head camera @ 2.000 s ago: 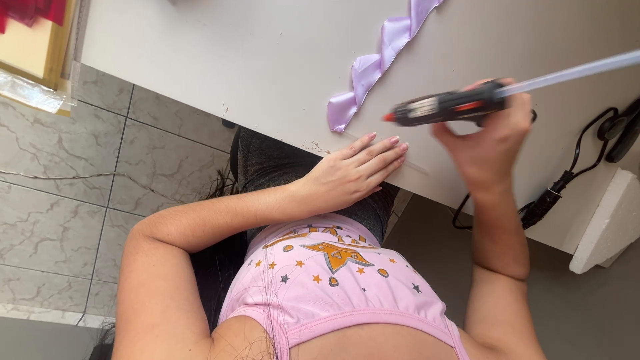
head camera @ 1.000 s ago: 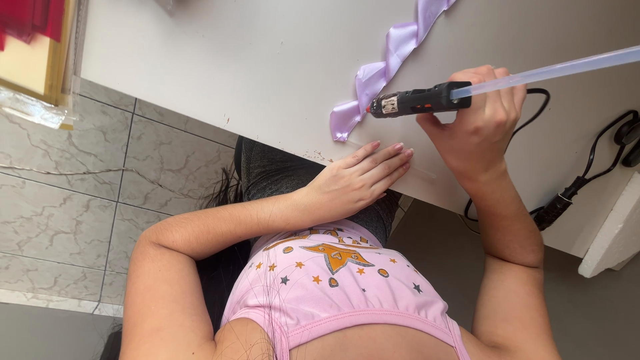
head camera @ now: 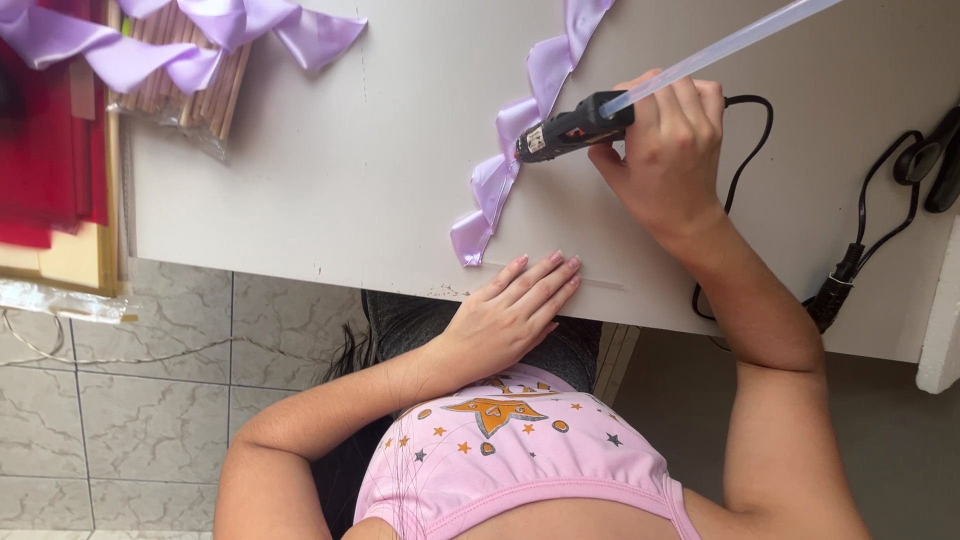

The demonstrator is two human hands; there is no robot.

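My right hand (head camera: 664, 146) grips a black hot glue gun (head camera: 574, 129), from whose back a long translucent glue stick (head camera: 724, 51) sticks out. The gun's nozzle is at the edge of a folded lilac satin ribbon (head camera: 517, 118), which runs in zigzag points up the white table. A thin shiny line lies along the ribbon's lower right edge. My left hand (head camera: 517, 304) rests flat at the table's front edge, below the ribbon's lower end, fingers extended and close together, holding nothing visible. A clear thin strip (head camera: 604, 284) lies just right of its fingertips.
More folded lilac ribbon (head camera: 319, 37) lies at upper left, over a bag of wooden sticks (head camera: 180, 101). Red sheets (head camera: 45, 165) in clear packaging are at far left. The gun's black cable (head camera: 769, 124) and a plug connection (head camera: 831, 296) lie right. A white foam block (head camera: 941, 322) is at the right edge.
The glue gun first comes down to the ribbon near its lower end, then moves farther up along its edge. My left hand stays at the table edge. The view has shifted, showing more at upper left.
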